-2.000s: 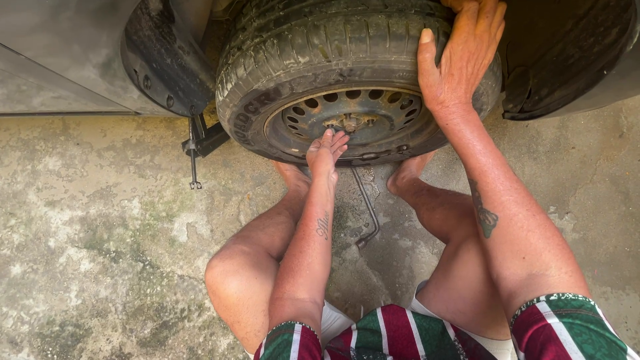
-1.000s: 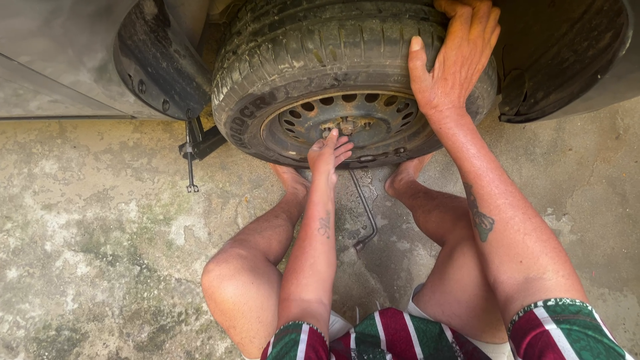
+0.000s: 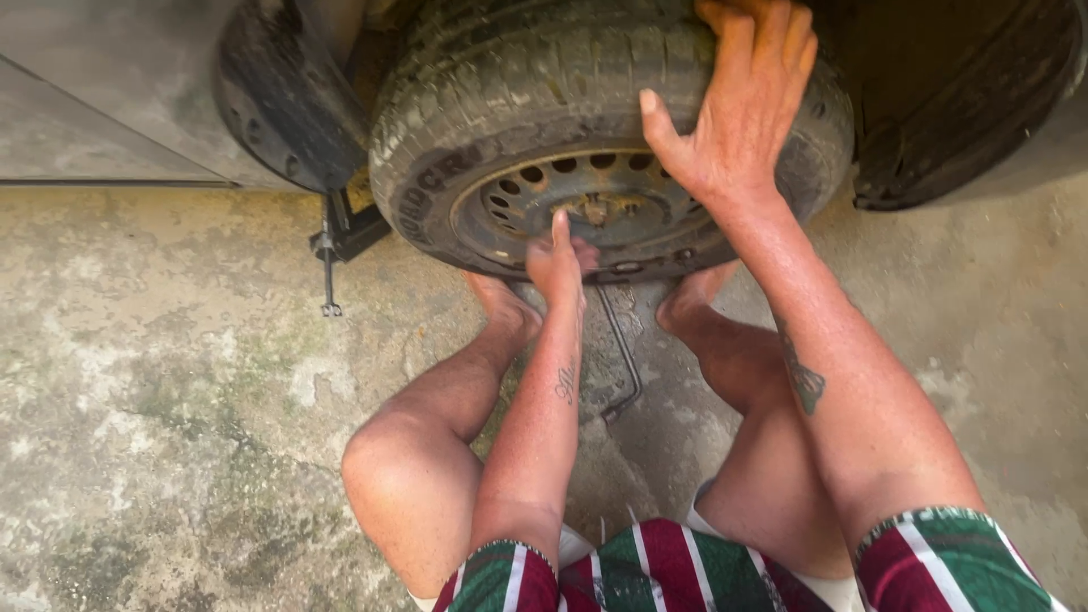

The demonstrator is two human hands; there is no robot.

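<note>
A car wheel with a worn tire [image 3: 544, 93] and a rusty steel rim [image 3: 493, 217] stands in the wheel arch between my feet. My right hand [image 3: 739, 110] lies spread over the tread at the upper right, thumb apart, its fingertips partly out of frame. In front of the rim's lower left part is my left hand [image 3: 561, 259], thumb up and fingers blurred; whether it holds a small thing cannot be told. Just above it is the rusty hub centre [image 3: 599, 208] with its bolt area. An L-shaped wheel wrench [image 3: 631, 365] lies on the concrete below the tire.
Left of the wheel, a car jack [image 3: 353, 234] with a hanging screw rod [image 3: 329, 280] stands under the car's sill. Dark wheel-arch liners [image 3: 285, 102] flank the tire. The grey car body [image 3: 110, 93] fills the upper left. My bare feet are close beneath the tire on stained concrete.
My left hand has dropped slightly from near the hub centre toward the rim's lower edge, and its fingers are now blurred. My right hand stays on the tire.
</note>
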